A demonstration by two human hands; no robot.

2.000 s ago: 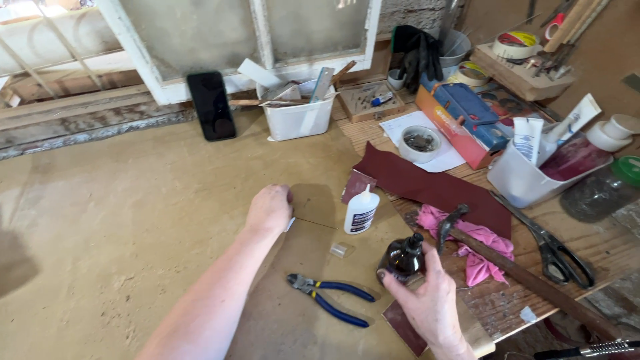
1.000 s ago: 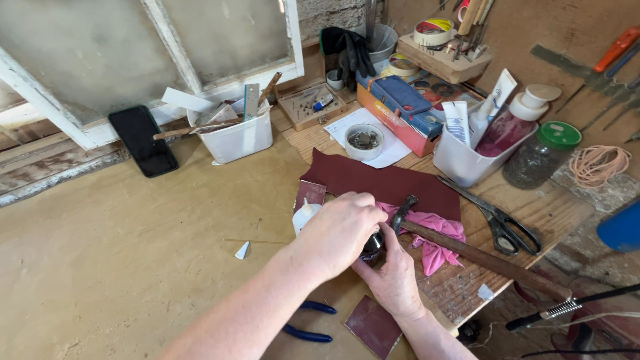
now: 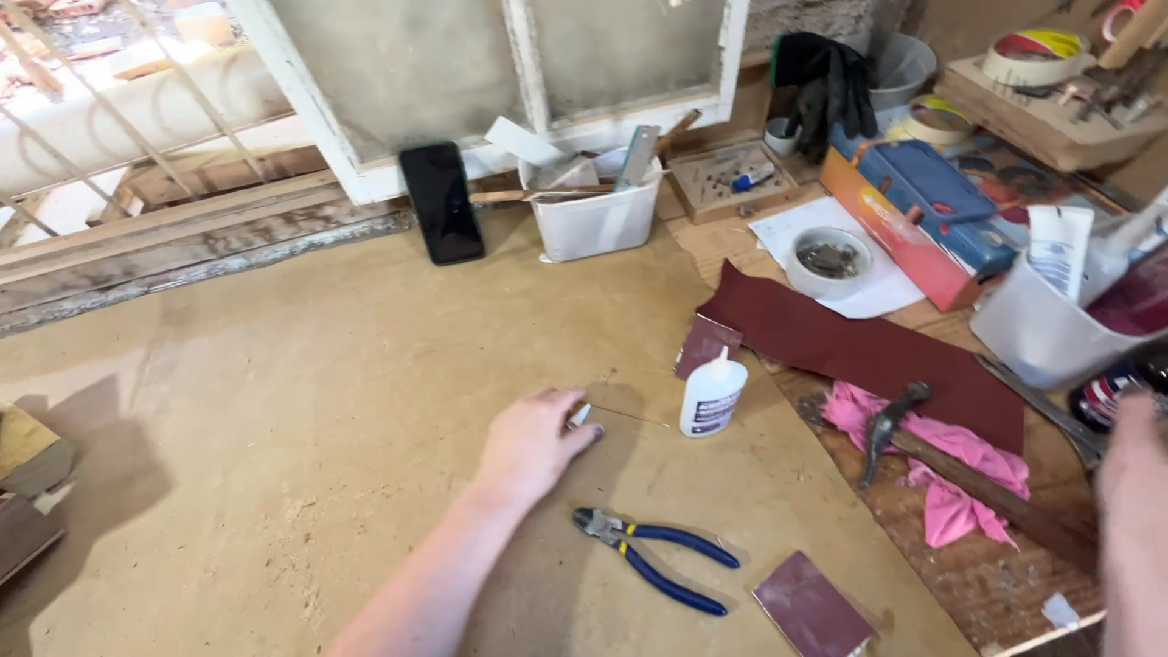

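Observation:
My left hand (image 3: 540,440) rests low over the brown-covered bench, its fingers around a small white pointed cap (image 3: 579,415) beside a thin wire (image 3: 630,415). Whether the cap is gripped is unclear. At the right edge, my blurred right hand (image 3: 1131,456) is at a dark bottle (image 3: 1100,397), partly cut off by the frame. A white squeeze bottle (image 3: 714,401) with a nozzle stands upright between the hands. Below it lie diagonal cutters (image 3: 652,557) with blue handles and a piece of maroon sandpaper (image 3: 812,607). A hammer (image 3: 976,474) lies across a pink cloth (image 3: 954,502).
A maroon sheet (image 3: 876,356) lies behind the hammer, near scissors (image 3: 1040,411). Further back are a phone (image 3: 443,205), a white tub of tools (image 3: 598,224), a round dish (image 3: 830,265) and a tube-filled container (image 3: 1031,328). Wooden blocks (image 3: 32,452) sit at far left.
My hands, together at the dark bottle one second ago, are now apart. The left is over the small cap; the right has moved with the bottle to the right edge. The view has swung.

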